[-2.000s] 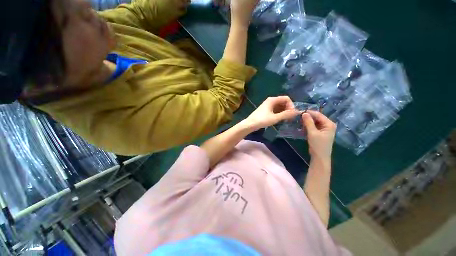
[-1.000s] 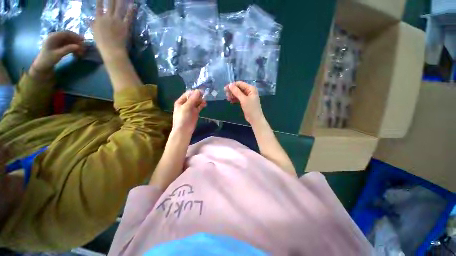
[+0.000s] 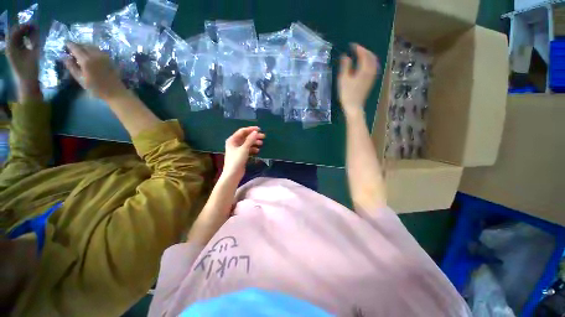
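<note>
Clear zip bags with small dark cord-like parts (image 3: 266, 80) lie in an overlapping row on the dark green bench top. My left hand (image 3: 245, 147) is over the bench's near edge, just below the bags, its fingers loosely curled with nothing seen in them. My right hand (image 3: 358, 77) is raised right of the bags, between them and the carton, slightly blurred, with thumb and fingers apart and nothing seen in it. Neither hand touches the bags.
An open carton (image 3: 474, 102) at right holds rows of packed bags (image 3: 409, 102). A blue crate (image 3: 451, 238) with clear plastic is at lower right. A coworker's mustard sleeves (image 3: 162, 142) and hands reach over bags (image 3: 133, 52) at left. White shelving stands upper right.
The bag end that both hands held is released. My left hand has drawn back slightly towards the near edge; my right hand has moved right and away. The coworker's hands have shifted left.
</note>
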